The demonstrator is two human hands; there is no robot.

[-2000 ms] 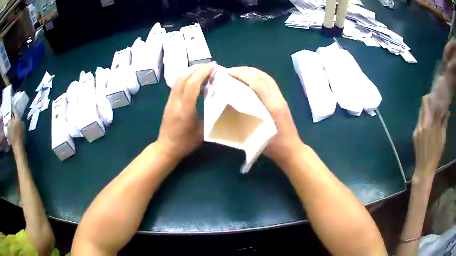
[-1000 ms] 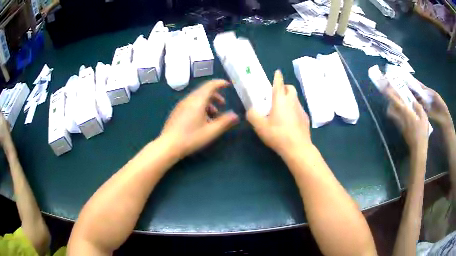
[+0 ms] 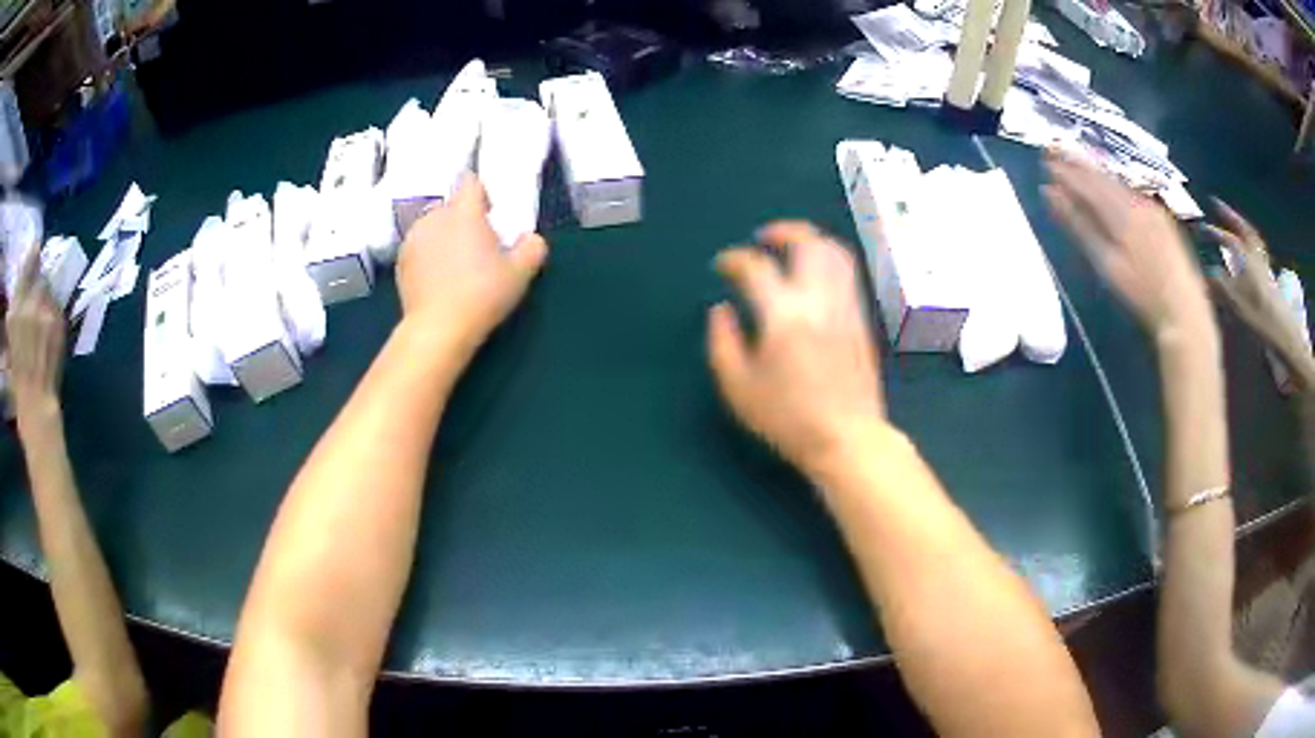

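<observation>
My left hand (image 3: 465, 267) is on the near ends of a white carton (image 3: 421, 166) and the white wrapped product (image 3: 515, 152) beside it; its fingers hide the contact. My right hand (image 3: 793, 317) is slightly blurred, above the green top, fingers apart and empty. Right of it, a carton (image 3: 937, 329) lies closed with its square end toward me, against white wrapped products (image 3: 1017, 260). Another carton (image 3: 599, 152) lies alone, right of the left row. More cartons (image 3: 260, 353) and wrapped bundles lie side by side at the left.
Green table (image 3: 606, 577) with a seam at right. White slips (image 3: 113, 267) and another person's hand (image 3: 36, 339) are at left. Another person's hands (image 3: 1132, 238) are at right. Cream posts (image 3: 986, 58) stand by a paper pile (image 3: 1074, 116). A blue object (image 3: 90, 141) is far left.
The carton from my hands now lies beside the wrapped products at right. My left hand has moved left to the row. The carton at the row's right end has shifted slightly right, apart from the bundle.
</observation>
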